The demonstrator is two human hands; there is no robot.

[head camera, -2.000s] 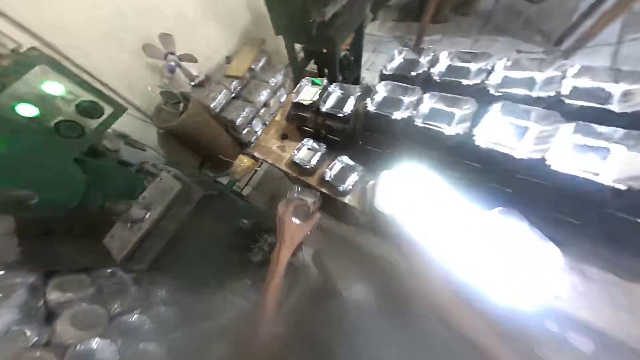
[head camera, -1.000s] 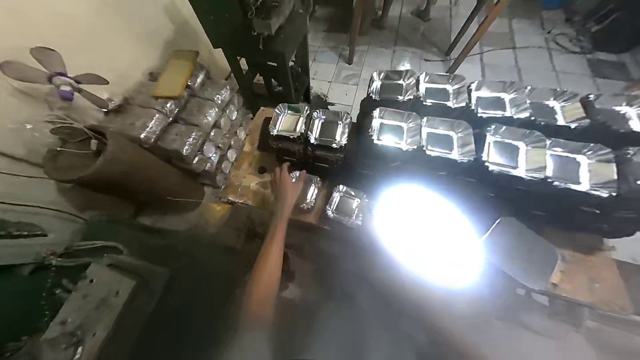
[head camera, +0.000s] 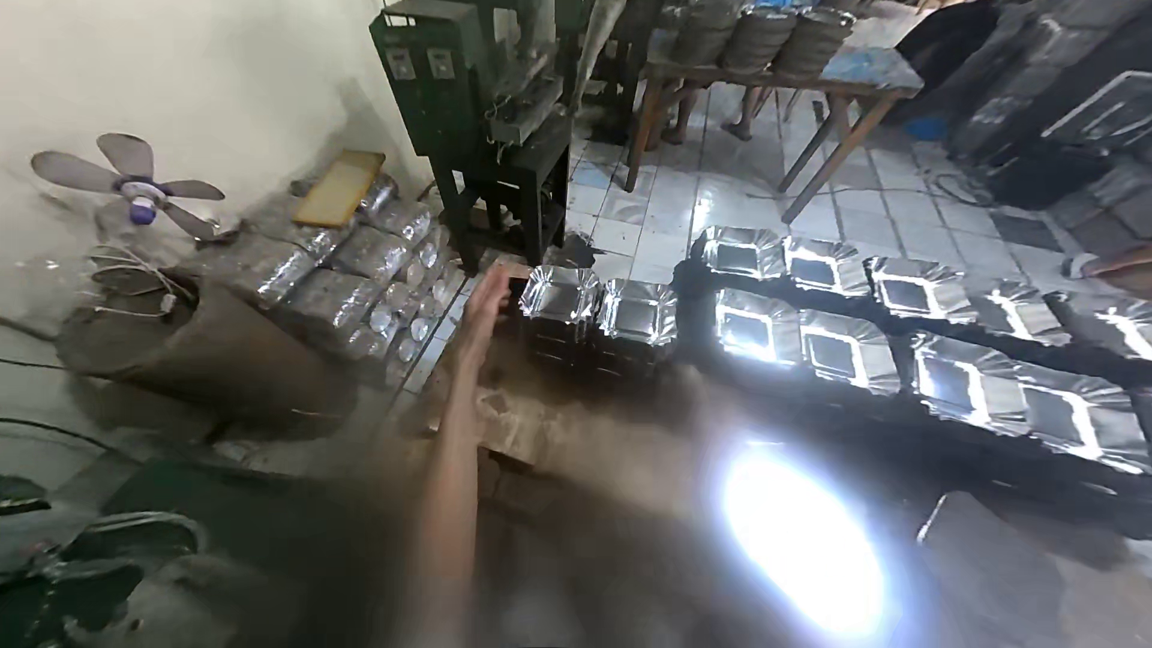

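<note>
My left hand (head camera: 489, 295) lies flat against the left side of a dark stack, beside a square foil tray (head camera: 560, 294) on its top. A second foil tray (head camera: 639, 311) tops the stack just to the right. A blurred, skin-toned shape right of these stacks may be my right hand (head camera: 711, 396); its fingers and whatever it touches cannot be made out. More shiny foil trays (head camera: 832, 351) stand in two rows on dark stacks to the right. Bare worn wooden tabletop (head camera: 517, 423) shows in front of my left hand.
Wrapped silvery rolls (head camera: 333, 301) are piled left, under a yellow board (head camera: 340, 189). Nearby are a fan (head camera: 139, 189) and a brown drum (head camera: 225, 351). A green machine (head camera: 436, 81) stands behind. Bright glare (head camera: 805, 540) covers the lower right. Another person's hand (head camera: 1120, 270) shows far right.
My left hand has moved from the small foil trays in front to the side of the dark stack. Those front trays no longer show on the wood. The view has shifted.
</note>
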